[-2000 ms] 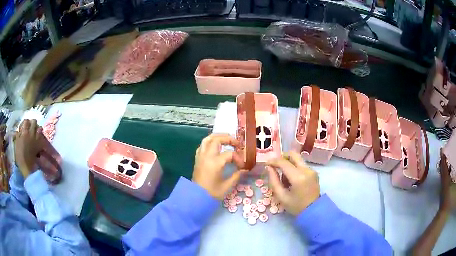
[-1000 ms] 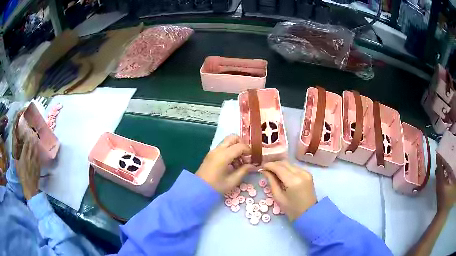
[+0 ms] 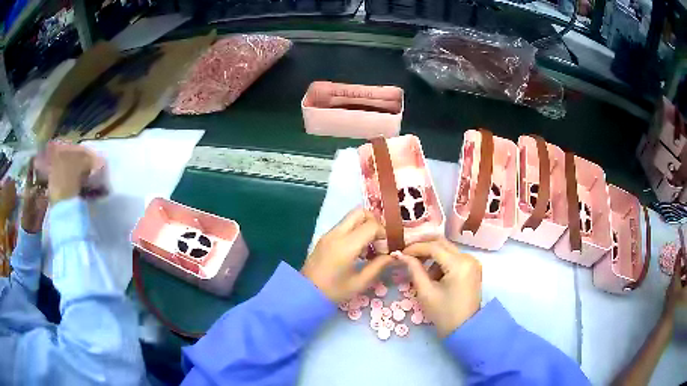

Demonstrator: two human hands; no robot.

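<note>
A pink housing (image 3: 410,170) stands on the white mat in front of me, with a black-and-white round opening inside. A brown strap (image 3: 387,188) lies lengthwise over it. My left hand (image 3: 348,260) grips the strap's near end at the housing's near wall. My right hand (image 3: 443,280) pinches at the same spot; a small pale piece shows between the fingertips, probably a strap button. Loose pink strap buttons (image 3: 386,313) lie on the mat just below my hands.
Several strapped housings (image 3: 482,235) stand at right. One with a hanging strap (image 3: 226,268) is at left on green. Another pink housing (image 3: 352,122) stands behind. A bag of pink parts (image 3: 230,74) and a clear bag (image 3: 482,64) lie at back. Neighbours' arms (image 3: 71,264) (image 3: 654,335) work at both sides.
The near end of my housing has shifted slightly right, and it now stands more slanted. My fingertips have closed together at the strap end. The left neighbour's hands and housing have moved.
</note>
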